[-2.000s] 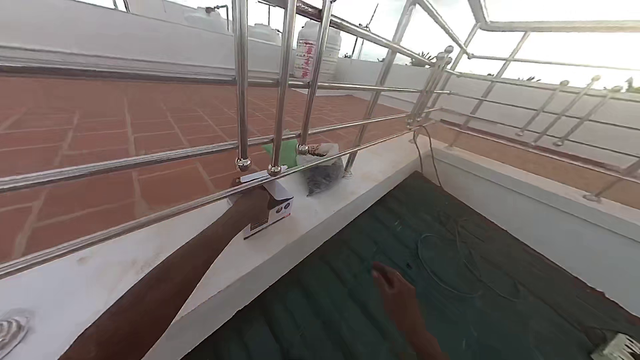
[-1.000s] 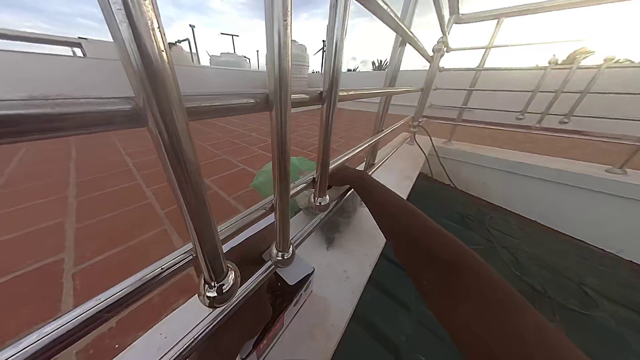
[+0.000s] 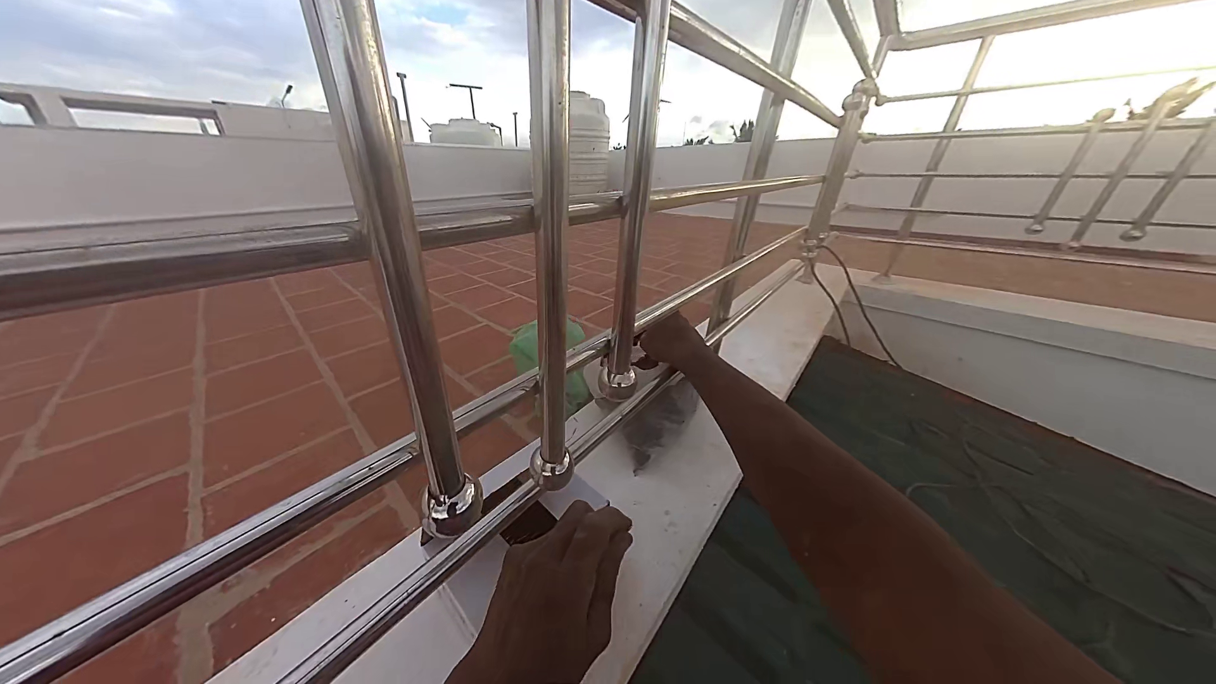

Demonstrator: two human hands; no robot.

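Note:
My left hand (image 3: 560, 579) rests at the near side of the steel railing, its fingers bent at the edge of an open cardboard box (image 3: 527, 522) on the white ledge. The lower rail and a ball-ended post hide part of the box. Farther along, my right hand (image 3: 673, 340) reaches to the lower rails beside another ball-ended post (image 3: 617, 380); whatever its fingers hold is hidden. A green plastic bag (image 3: 540, 347) lies beyond the posts. Under my right wrist is a dark grey, crumpled-looking patch or bag (image 3: 655, 427) on the ledge.
Stainless steel railing (image 3: 380, 237) runs close in front of me. Red tiled floor (image 3: 285, 380) lies beyond it. Right of the ledge (image 3: 703, 494) is a dark green surface (image 3: 912, 494) with a loose cable. White water tanks (image 3: 587, 142) stand by the far wall.
My left hand has come to the near edge of the box. My right hand, over the green surface two seconds ago, is at the rails. The view has moved nearer the railing.

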